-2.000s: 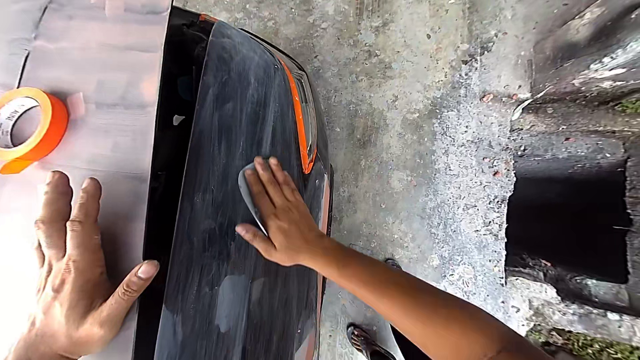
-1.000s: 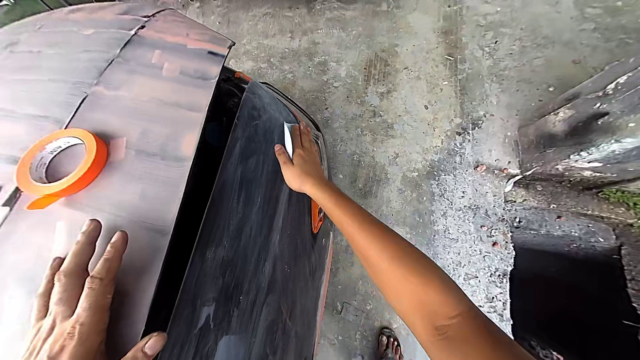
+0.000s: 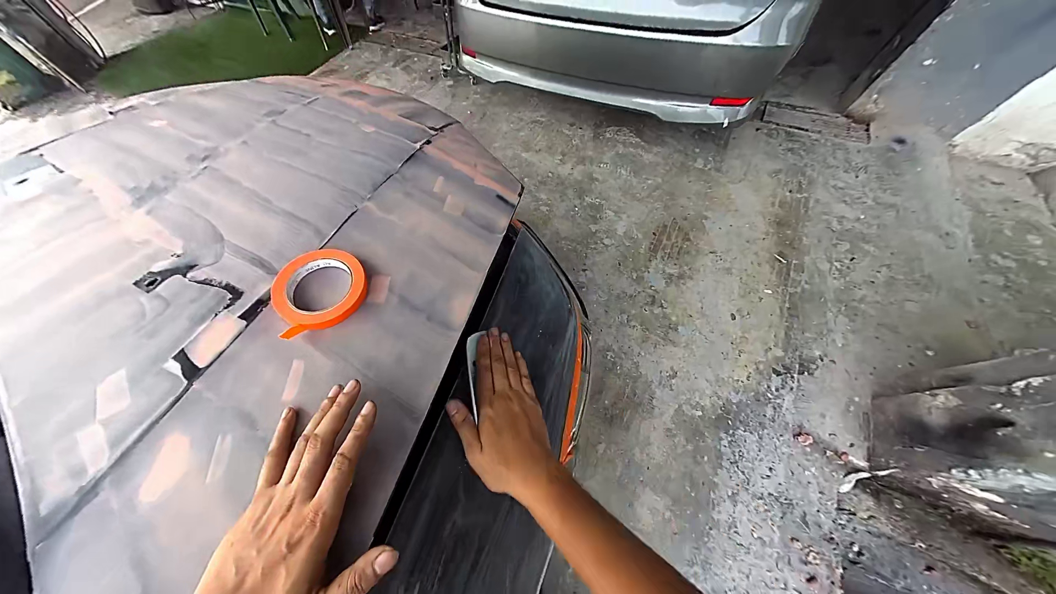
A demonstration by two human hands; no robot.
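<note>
My left hand (image 3: 301, 503) rests with spread fingers on the grey, patchily sanded car body panel (image 3: 412, 330), holding nothing. My right hand (image 3: 505, 412) presses a thin grey sheet, perhaps sandpaper, (image 3: 473, 371) flat against the dark panel (image 3: 532, 313) beside a black gap. Only the sheet's left edge shows past the fingers. A roll of orange masking tape (image 3: 355, 289) lies on the grey panel beyond my left hand, its loose end sticking out. Orange tape (image 3: 571, 412) also runs along the dark panel's outer edge, by a lamp.
A silver car (image 3: 610, 58) stands on the concrete floor (image 3: 676, 247) ahead. Green turf (image 3: 223, 45) with metal legs on it lies at the far left, near a person's feet (image 3: 373, 20). A rough dark block (image 3: 965, 429) stands at the right.
My right hand with the sheet has moved over the dark panel, from beside the lamp to near the black gap. My left hand stays on the grey panel. The view has swung up, showing the silver car.
</note>
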